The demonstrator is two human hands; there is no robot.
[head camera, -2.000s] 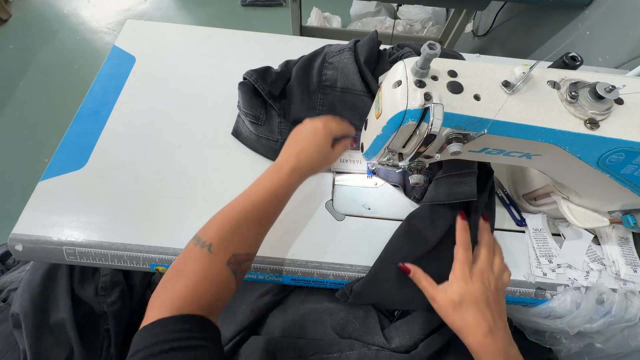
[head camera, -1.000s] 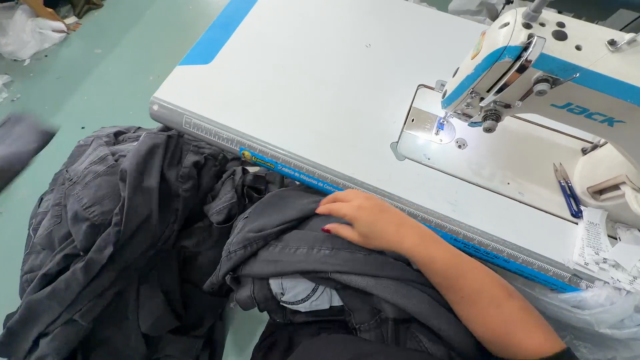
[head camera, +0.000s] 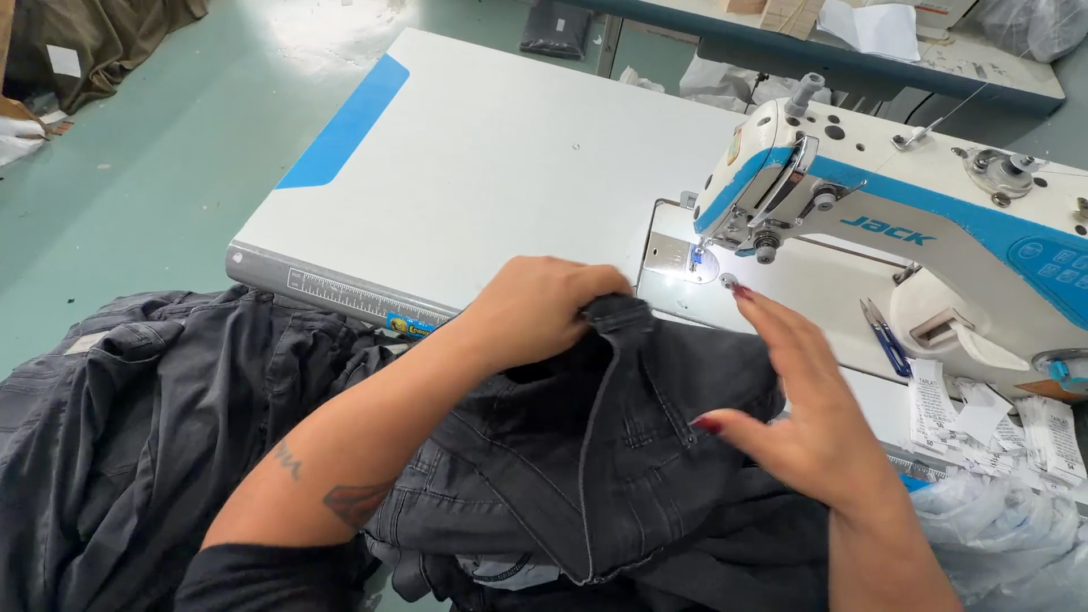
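Note:
My left hand (head camera: pixel 557 302) pinches the waistband edge of a dark grey pair of denim trousers (head camera: pixel 654 374), lifted at the front edge of the sewing table (head camera: pixel 501 153). My right hand (head camera: pixel 803 399) is spread beside the garment's right side, thumb close to a pocket seam; whether the thumb touches the cloth I cannot tell. Beyond the hands stands a white and blue Jack sewing machine (head camera: pixel 884 204), its needle area lit and no cloth under the presser foot (head camera: pixel 699 255). Part of the garment hangs over more dark cloth below.
A heap of dark trousers (head camera: pixel 170 408) lies left of my arm. Thread snips (head camera: pixel 886 338) rest on the machine bed, near printed fabric labels (head camera: pixel 935 408). Clear plastic bags (head camera: pixel 1003 527) bunch at the lower right. A second table (head camera: pixel 977 72) stands behind the machine.
Two seconds ago dark cloth lay at the needle under both hands; one second ago it was gone from there. Since then my left hand has come into view and gripped a waistband.

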